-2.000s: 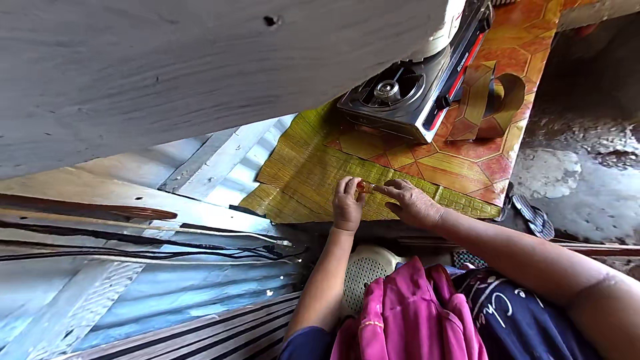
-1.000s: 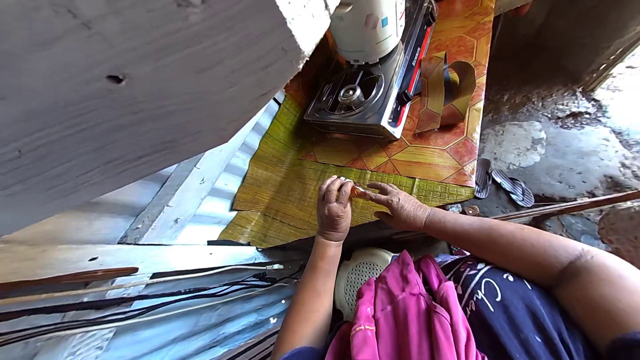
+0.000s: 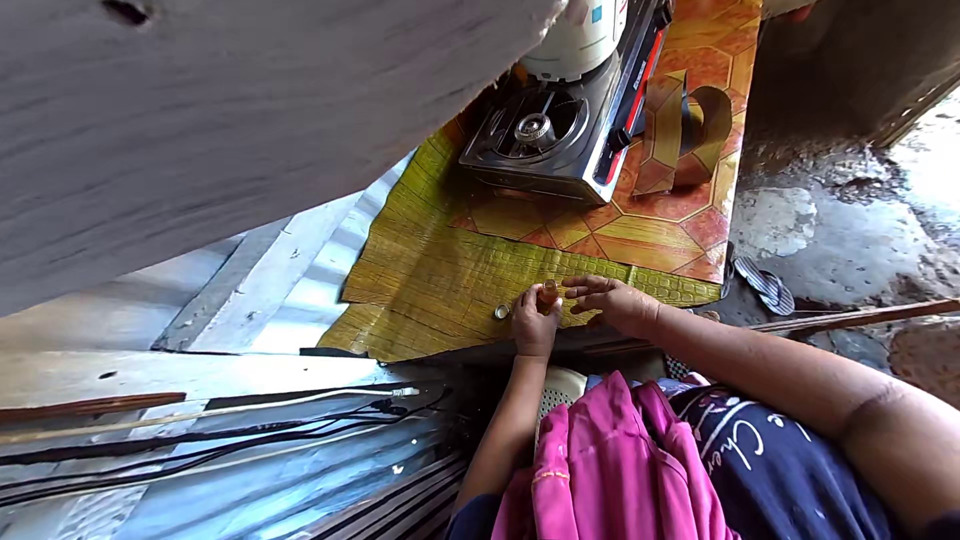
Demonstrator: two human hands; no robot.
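Observation:
My left hand (image 3: pixel 535 324) grips a small amber bottle (image 3: pixel 550 291) by its body, with the mouth showing above the fingers, near the front edge of a table covered in patterned sheeting (image 3: pixel 442 285). A small round cap (image 3: pixel 502 311) lies on the greenish sheeting just left of that hand. My right hand (image 3: pixel 611 301) is close to the bottle on its right side, its fingers apart; nothing shows in it.
A gas stove (image 3: pixel 547 142) bears a white pot (image 3: pixel 581 37). Right of it stands a curled piece of patterned sheeting (image 3: pixel 686 139). A wooden beam (image 3: pixel 247 127) hangs across the upper left. Cables (image 3: pixel 225 442) run along the lower left, and sandals (image 3: pixel 765 285) lie on the floor.
My hands were together at the bottle; my right hand is now slightly apart from it. The cap now lies on the sheeting beside my left hand.

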